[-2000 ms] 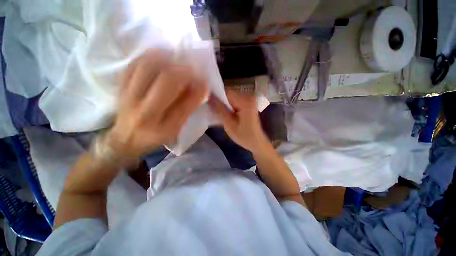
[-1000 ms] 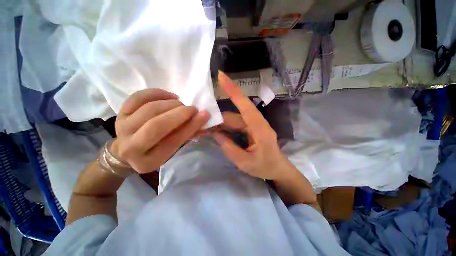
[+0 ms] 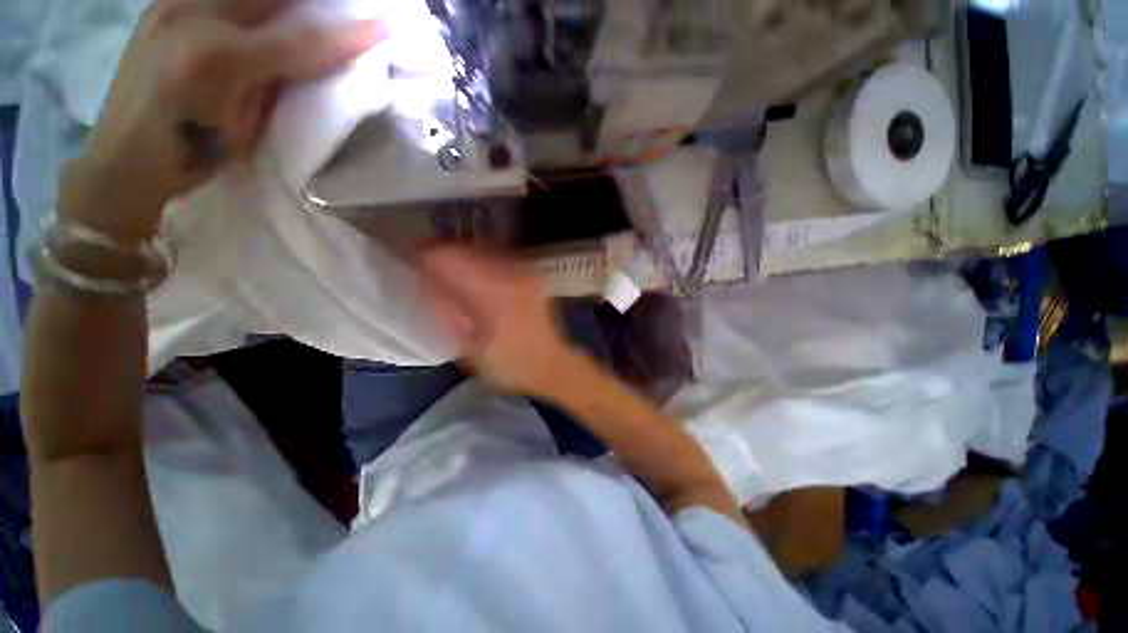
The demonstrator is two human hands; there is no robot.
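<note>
A white garment piece [image 3: 297, 266] lies over the machine's left side and hangs past the table's front edge. My left hand [image 3: 204, 93] is at the upper left, its fingertips on the cloth beside the brightly lit needle area [image 3: 452, 118]; it seems to pinch the cloth. My right hand [image 3: 489, 315] is blurred and holds the cloth's edge in front of the table, below the needle area. The bare metal cloth plate [image 3: 408, 173] shows between my hands. Glare hides the cloth next to the needle.
A tape roll [image 3: 888, 136], black scissors [image 3: 1039, 167] and a dark flat rectangle [image 3: 987, 87] are on the right. Grey strips [image 3: 730, 216] hang over a measuring tape [image 3: 804, 235]. White pieces [image 3: 854, 371] hang below the table edge, above light-blue fabric [image 3: 977, 569].
My left hand has moved up and left towards the needle area. My right hand has moved left and now holds the cloth's edge. The cloth has swung left, uncovering the plate. The view has shifted.
</note>
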